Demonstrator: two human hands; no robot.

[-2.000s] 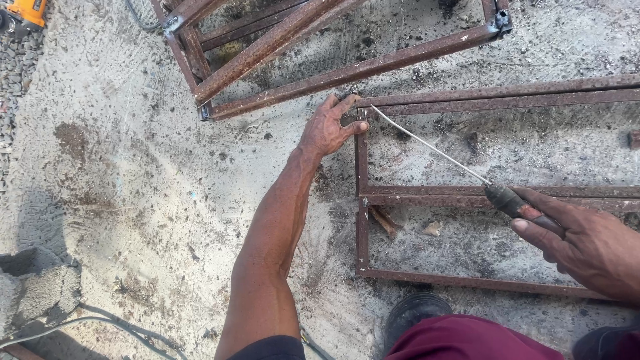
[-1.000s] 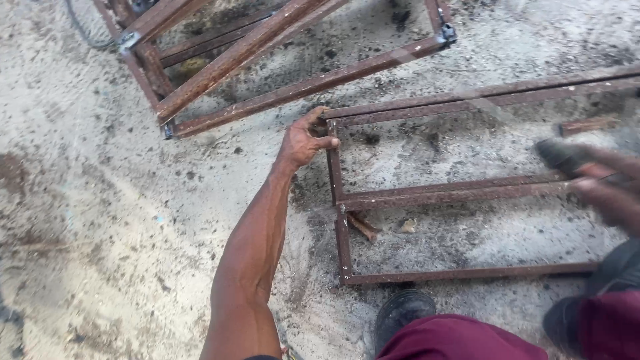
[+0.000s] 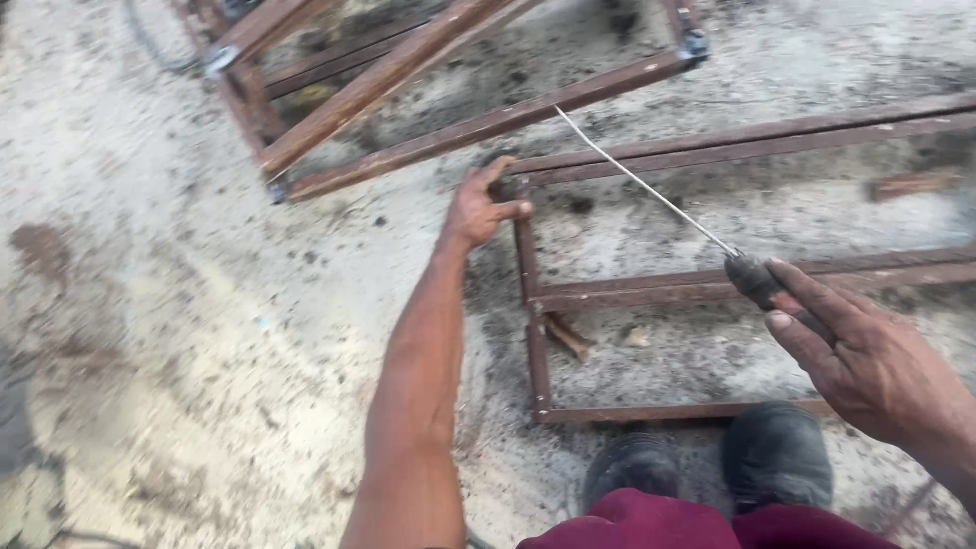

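A brown-painted metal frame (image 3: 633,293) with several bars lies on the concrete at the right. My left hand (image 3: 484,206) grips its upper left corner, the thumb over the short end bar and the fingers at the corner. My right hand (image 3: 862,343) is closed around the dark handle of a welding electrode holder (image 3: 755,282), above the frame's middle bar. From the holder a thin pale welding electrode (image 3: 648,191) points up and left. In the picture its tip overlaps the edge of a second frame's lower bar; whether it touches cannot be told.
The second brown metal frame (image 3: 488,122), with a slanting bar, lies at the top. A wood scrap (image 3: 568,335) is inside the near frame, and another brown piece (image 3: 911,185) lies farther right. Two dark boots (image 3: 778,454) stand at the near bar. A cable (image 3: 149,42) runs at top left.
The electrode's tip was at the frame corner by my left hand two seconds ago and is now up and right of that corner. My left hand stays on the corner. A boot has moved left.
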